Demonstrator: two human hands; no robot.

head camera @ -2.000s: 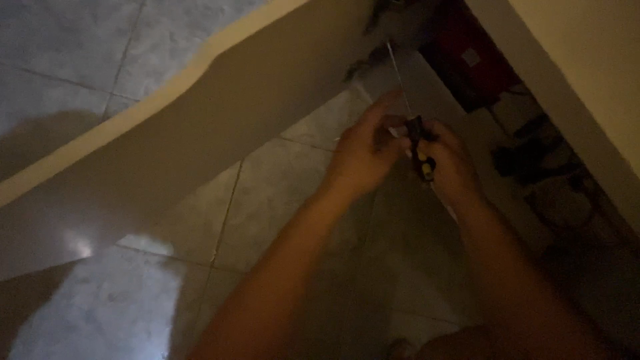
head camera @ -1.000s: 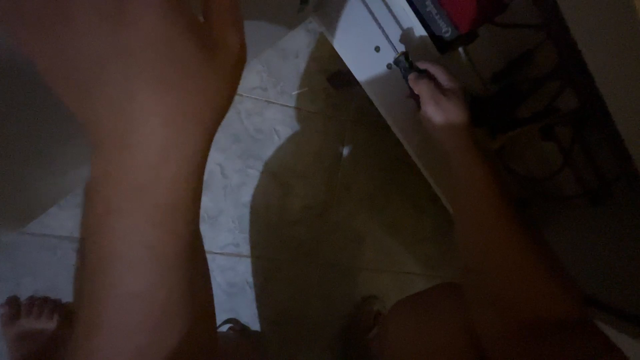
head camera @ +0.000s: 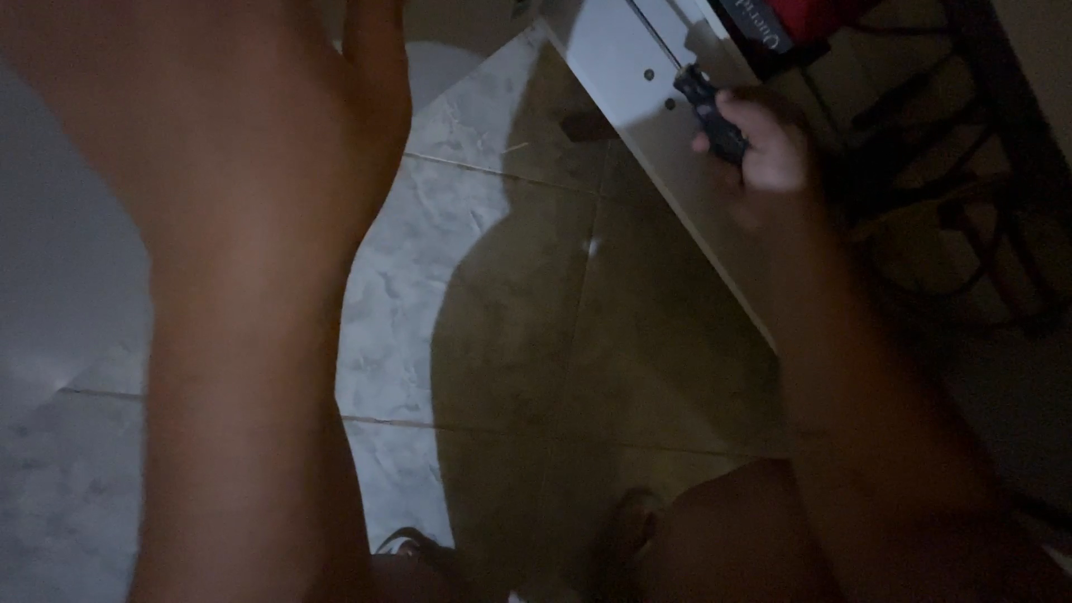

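Observation:
My right hand (head camera: 766,151) is closed around the dark handle of a screwdriver (head camera: 710,113), whose metal shaft points up and left over a white panel (head camera: 611,63). Two small dark holes show in that panel, just left of the handle. Large and close to the camera, my left hand (head camera: 226,92) is raised at the upper left, in front of a pale board (head camera: 67,251). Its fingers run past the top of the view, so what they hold or touch is hidden.
Past the panel, on the right, lie a dark box with writing (head camera: 754,29), a red item (head camera: 816,17) and tangled cables (head camera: 930,276). A small dark piece (head camera: 586,127) is on the tiled floor (head camera: 536,335) beside the panel's edge. My feet are near the bottom.
My hands were together at the screwdriver two seconds ago; since then my left hand has moved away to the upper left. The screwdriver has stayed in my right hand. The view has shifted.

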